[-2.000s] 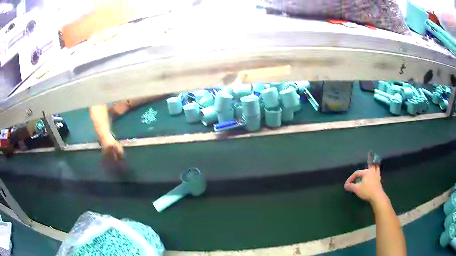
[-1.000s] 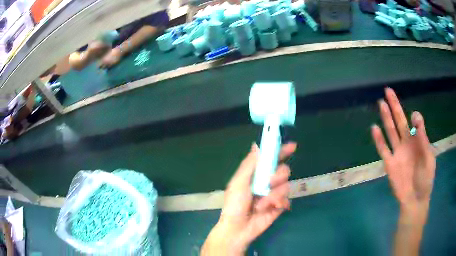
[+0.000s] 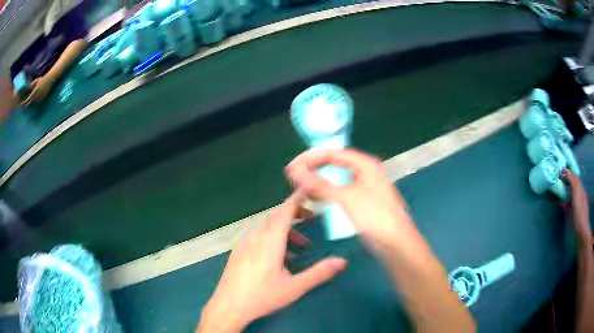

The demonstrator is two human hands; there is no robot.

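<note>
A turquoise handheld fan [image 3: 322,116] is upright in front of me over the belt's near edge, its round head up and its handle down. My right hand [image 3: 345,185] holds the fan around the upper handle, thumb and forefinger curled together; the handle's lower end shows below it. My left hand [image 3: 270,260] is just left of the handle, fingers spread and blurred, with nothing visible in it. Its fingertips come near the right fingertips; whether they touch is unclear. No small part can be made out between the fingers.
A clear bag of tiny turquoise pieces [image 3: 60,293] stands at lower left. Another fan [image 3: 480,278] lies on the bench at right. Fans [image 3: 546,146] are lined up at far right beside another person's hand. Beyond the green belt [image 3: 195,156] are piled fans [image 3: 172,29] and another worker's arm.
The view has turned rightward. The fan has passed from my left hand to my right, and its grille face now shows. My left hand has opened beside it.
</note>
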